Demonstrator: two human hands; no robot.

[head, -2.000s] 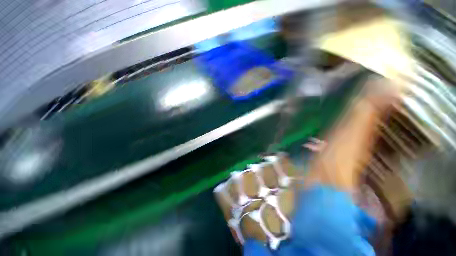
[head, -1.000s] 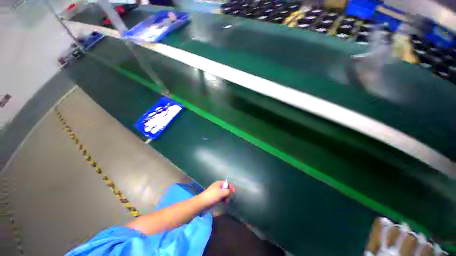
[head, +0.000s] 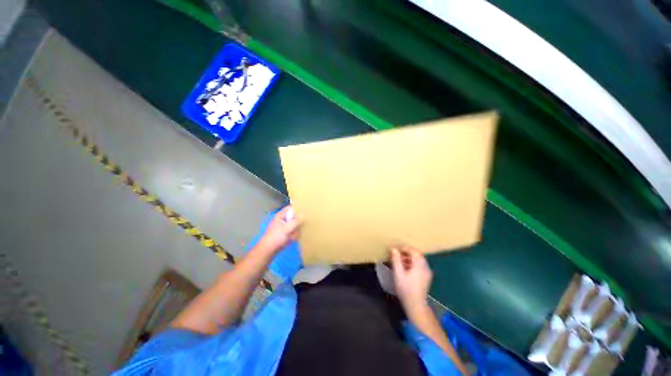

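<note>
A large plain tan cardboard sheet (head: 390, 191) is held up over the dark-green bench, slightly tilted. My left hand (head: 282, 229) grips its lower left edge, and a small white thing, perhaps the glue bottle, shows at the fingers. My right hand (head: 409, 272) grips the bottom edge near the middle, fingers on top of the sheet. Both hands are bare, with blue sleeves.
A blue tray (head: 193, 110) of small white squares, with dark cutters or pliers on them, sits at the upper left. A cardboard carrying sheet with white housings (head: 581, 330) lies at lower right. A metal-framed shelf edge (head: 559, 66) crosses the upper right. Yellow-black tape marks the floor.
The cardboard sheet is now in view in both hands. My right hand has come into view. The view has turned down, and the tray appears nearer.
</note>
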